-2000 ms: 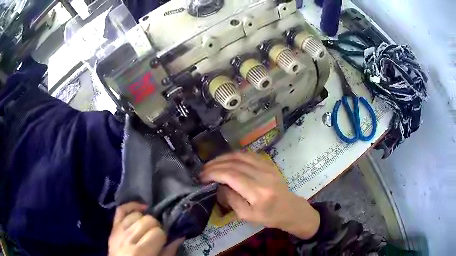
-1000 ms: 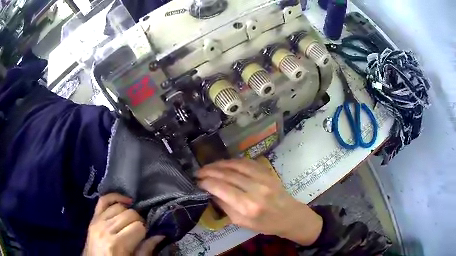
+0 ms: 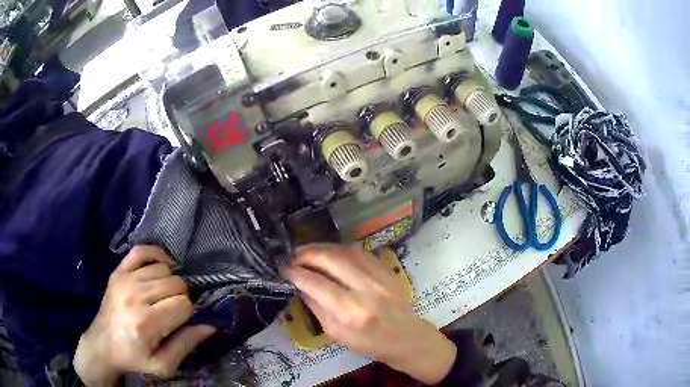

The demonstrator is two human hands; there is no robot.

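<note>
The navy garment [image 3: 68,196] lies in a soft mass at the left. A grey ribbed piece [image 3: 204,227], with a pale stitched edge, runs under the presser foot area [image 3: 257,219] of the overlock machine [image 3: 303,98]. My left hand [image 3: 144,317] is bare and grips the fabric between thumb and fingers at the grey piece's lower left edge. My right hand [image 3: 355,302] is bare, its fingertips on the fabric edge just before the foot. The needle and the right fingertips' exact hold are hard to make out.
Blue-handled scissors [image 3: 528,215] lie right of the machine, with dark green handles [image 3: 541,106] behind. A black-and-white strip bundle [image 3: 601,162] hangs at the table edge. A dark spool [image 3: 515,57] stands at the upper right. A yellow frame [image 3: 405,276] is beside my right hand.
My left hand has moved left, spreading the grey piece wider. My right hand has shifted slightly left and down beside the foot. The camera view has shifted a little.
</note>
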